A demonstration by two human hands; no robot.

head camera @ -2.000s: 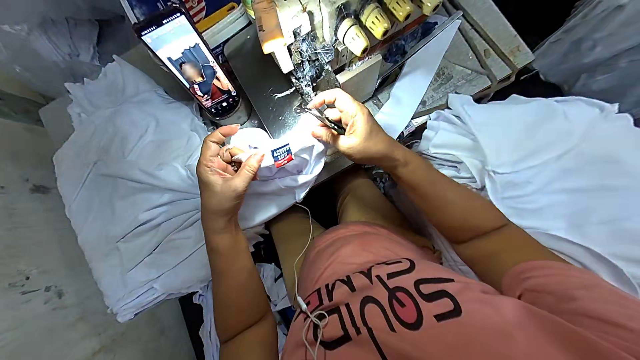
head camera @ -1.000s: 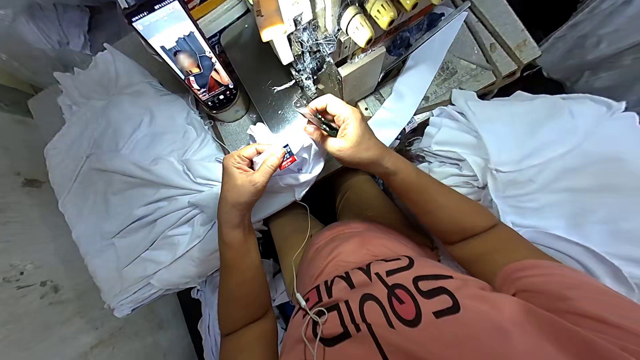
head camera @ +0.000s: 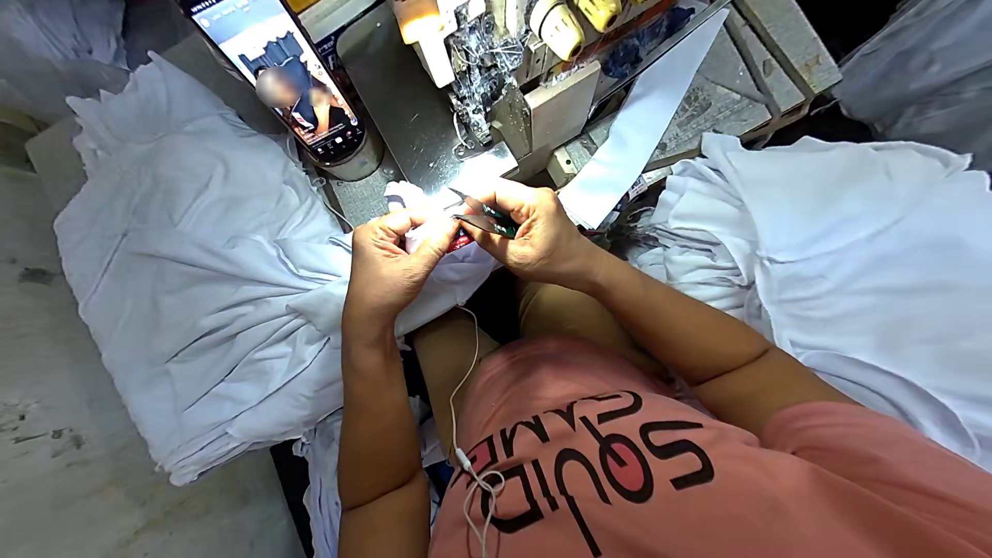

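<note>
My left hand [head camera: 399, 256] pinches the edge of a white fabric piece [head camera: 465, 279] between thumb and fingers. A red and blue label [head camera: 460, 241] shows on the fabric between my hands, partly covered by them. In my right hand [head camera: 535, 229] is a pair of small thread snips [head camera: 490, 220], with its blades parted and pointing left at the fabric by my left fingertips. Both hands are close together just in front of the metal plate of a sewing machine [head camera: 477, 93]. Whether a thread lies between the blades cannot be told.
A heap of white fabric [head camera: 201, 294] lies at the left, and another white stack [head camera: 876, 263] at the right. A lit phone [head camera: 287, 85] leans on a round container [head camera: 360, 163] behind my left hand. A white strip [head camera: 647, 116] lies right of the machine. An earphone cable [head camera: 465, 380] hangs over my lap.
My left hand has moved right, toward my right hand, with the fabric. The label, in plain view two seconds ago, is now mostly covered. The snips now point at the fabric.
</note>
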